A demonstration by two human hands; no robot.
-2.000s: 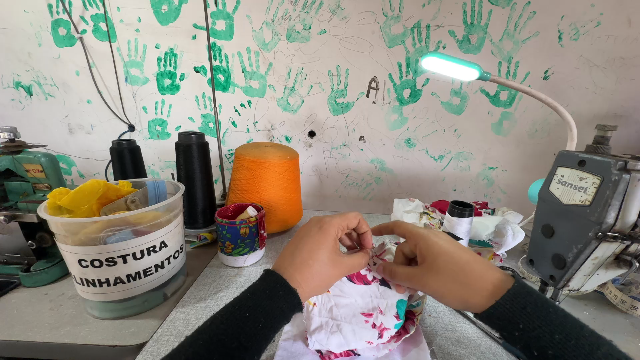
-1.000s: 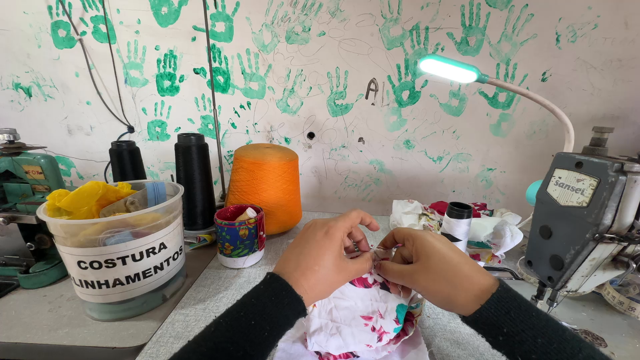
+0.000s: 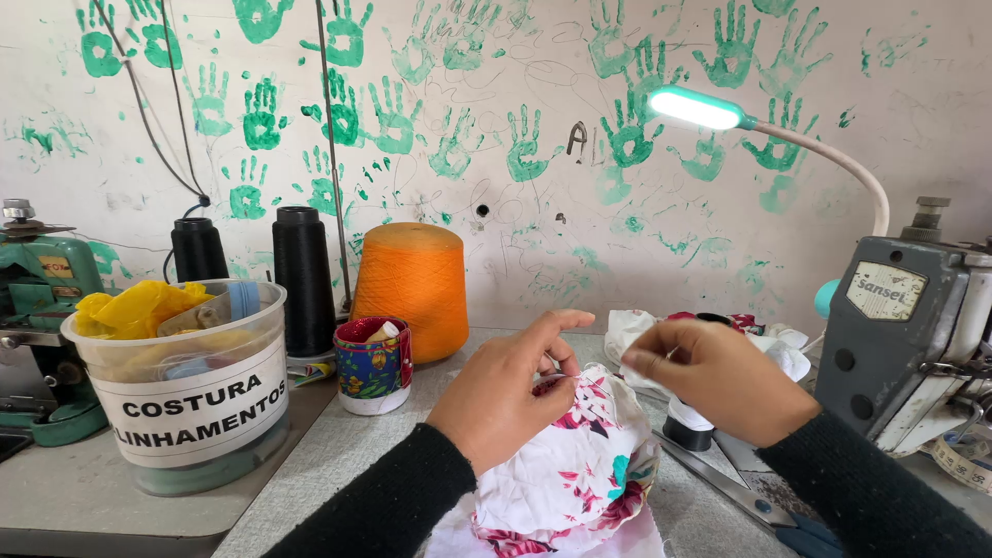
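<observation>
White floral fabric (image 3: 570,473), gathered in a bundle, lies on the table in front of me. My left hand (image 3: 515,387) pinches its upper edge between thumb and fingers, where a fine thread or needle tip seems to show. Up and to the right of the fabric, my right hand (image 3: 697,372) is raised with thumb and fingertips together; whatever they pinch is too small to make out. A spool with white thread (image 3: 688,422) stands partly hidden behind my right hand. Scissors (image 3: 736,488) with blue handles lie beside the fabric, partly under my right forearm.
A labelled plastic tub (image 3: 186,403), black thread cones (image 3: 301,279), an orange thread cone (image 3: 411,291) and a fabric-covered cup (image 3: 374,368) stand left. A grey sewing machine (image 3: 891,333) is at right below a lit lamp (image 3: 697,108). More floral cloth (image 3: 632,341) lies behind my right hand.
My right hand has moved up and right, away from my left hand and the fabric edge, where both hands met before. The scissors now show. My left hand still pinches the fabric.
</observation>
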